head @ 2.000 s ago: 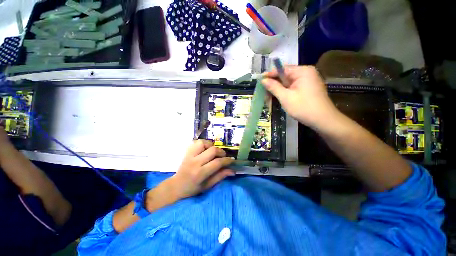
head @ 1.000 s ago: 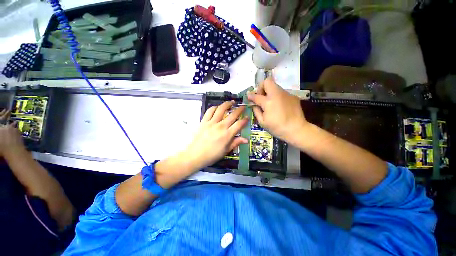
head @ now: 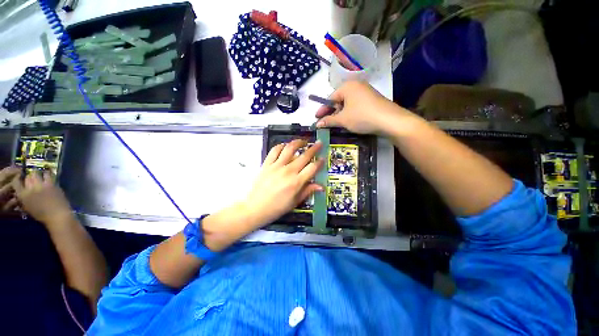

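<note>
The black solder pallet (head: 369,190) lies in front of me with yellow-edged circuit boards (head: 343,176) in it. A green hold-down strip (head: 320,197) lies across the pallet from far edge to near edge. My left hand (head: 289,178) rests over the pallet's left part, fingers apart and fingertips by the strip, hiding the boards beneath. My right hand (head: 351,110) is at the strip's far end, fingertips near the pallet's edge. It holds a slim grey tool, possibly tweezers (head: 320,100), pointing left.
The strip tray (head: 186,62), phone (head: 213,71), polka-dot cloth (head: 246,56), red-handled tool (head: 269,23), small dark jar (head: 288,100) and pen cup (head: 358,56) lie beyond the rail. Another pallet (head: 583,139) lies right. Another person's hands (head: 38,193) are over a pallet at left.
The strip was slanted and is now straight across the pallet. My left hand has moved up onto the pallet. My right hand has shifted to the strip's far end, and the grey tool shows again.
</note>
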